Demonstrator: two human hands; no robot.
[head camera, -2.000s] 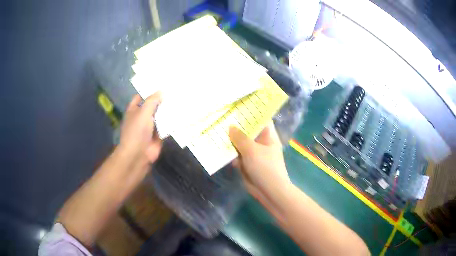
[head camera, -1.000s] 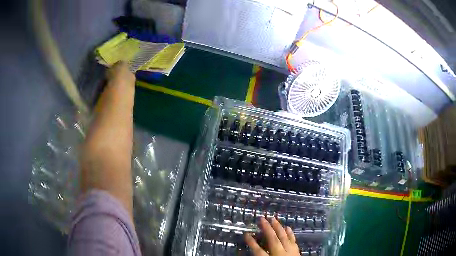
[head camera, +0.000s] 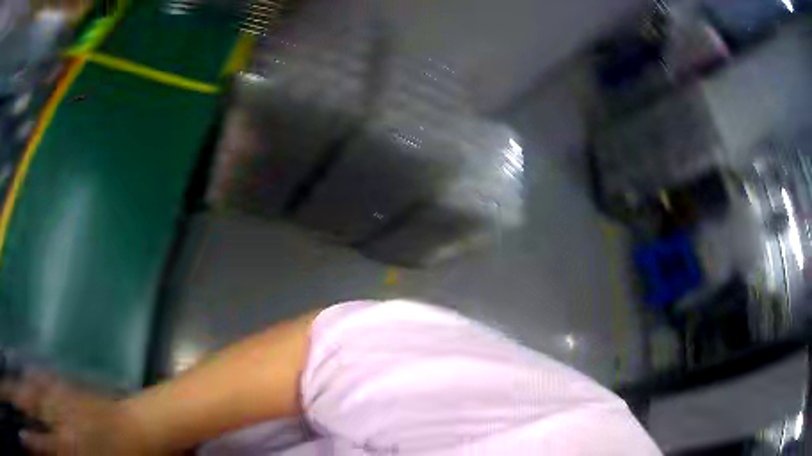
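The picture is strongly blurred. My right hand (head camera: 76, 423) is at the bottom left corner, at the end of a bare forearm and pale pink sleeve that cross the bottom of the view. Its fingers lie by a dark thing (head camera: 12, 426) cut off by the left edge; I cannot tell whether they hold it. My left hand is not in view. The green-matted bench (head camera: 98, 178), with yellow and red tape, runs down the left side above my hand.
Beside the bench on the grey floor (head camera: 258, 276) stand blurred, shiny plastic-wrapped stacks or cartons (head camera: 356, 169) with dark bands. A blue object (head camera: 669, 267) and other blurred items stand at the right. A yellow line marks the floor.
The view has swung right, away from the slotted trays, fan and yellow form pad, to the bench edge and floor. My left hand, last at the pad, has gone out of view.
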